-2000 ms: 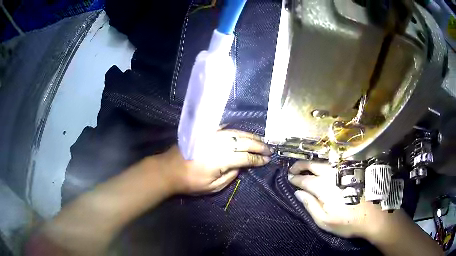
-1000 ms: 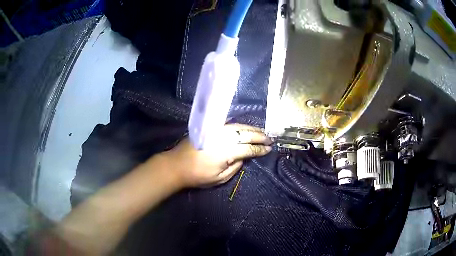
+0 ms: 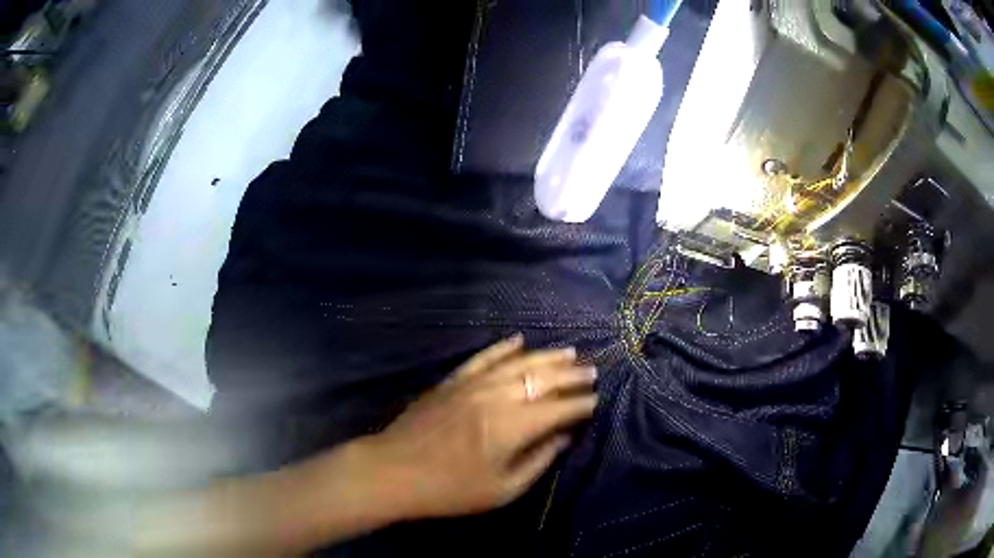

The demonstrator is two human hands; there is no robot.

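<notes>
Dark navy-black jeans (image 3: 436, 251) cover the table. A curved double yellow stitching (image 3: 635, 316) shows just below the presser foot area (image 3: 708, 238), with loose yellow thread on it. My left hand (image 3: 501, 420), with a ring on one finger, lies over the cloth left of and below this seam. Its fingers are slightly apart, slightly blurred, with nothing held in them. A short yellow thread (image 3: 550, 499) lies beside the hand. My right hand is not in view.
The sewing machine head (image 3: 807, 120) stands at the upper right, with tension knobs (image 3: 850, 289) below it. The white lamp (image 3: 599, 131) hangs left of the head. The white table top (image 3: 185, 240) shows at left, beside a grey extension (image 3: 76, 207).
My left hand has moved down, away from the presser foot, and its fingers have spread. My right hand left the view earlier. The cloth has shifted, exposing the curved yellow seam. The camera view has shifted.
</notes>
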